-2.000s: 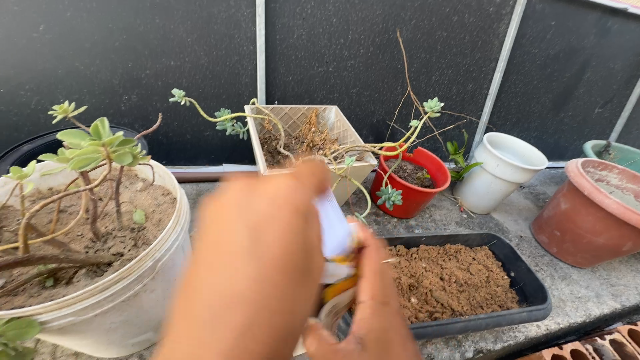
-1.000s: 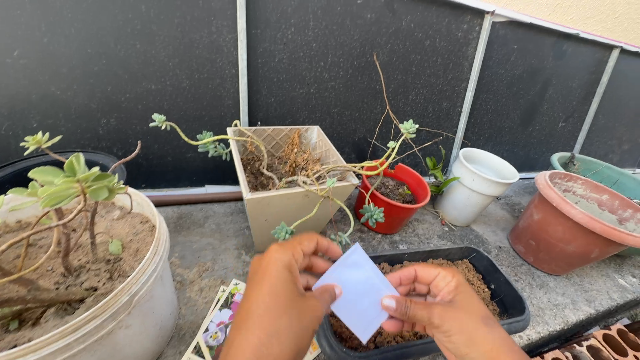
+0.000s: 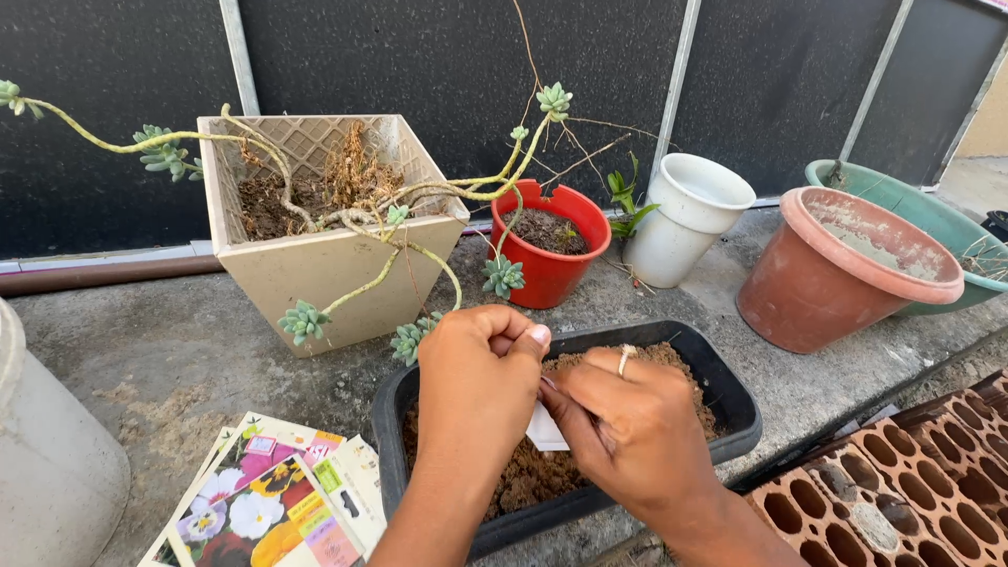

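Observation:
A small white paper packet [image 3: 545, 429] shows beneath my fingers, above the soil [image 3: 524, 476] of a black rectangular planter [image 3: 736, 429]. My left hand [image 3: 480, 378], its thumb and fingers pinched together, is at the packet's upper edge; whether it grips the paper is hidden. My right hand [image 3: 630, 409], wearing a ring, holds the packet between thumb and fingers. Illustrated seed packets [image 3: 256, 504] with pansy flowers lie fanned on the concrete ledge, left of the planter.
A beige square pot [image 3: 339, 276] with trailing succulents stands behind, beside a red pot [image 3: 543, 272], a white pot [image 3: 685, 224], a terracotta-coloured pot [image 3: 819, 276] and a green basin [image 3: 913, 189]. A white bucket [image 3: 51, 441] stands left. Hollow bricks [image 3: 906, 480] lie at lower right.
One second ago both hands held the white packet spread flat between them; now it hangs lower, mostly covered by my fingers, and my hands are close together. The view has shifted.

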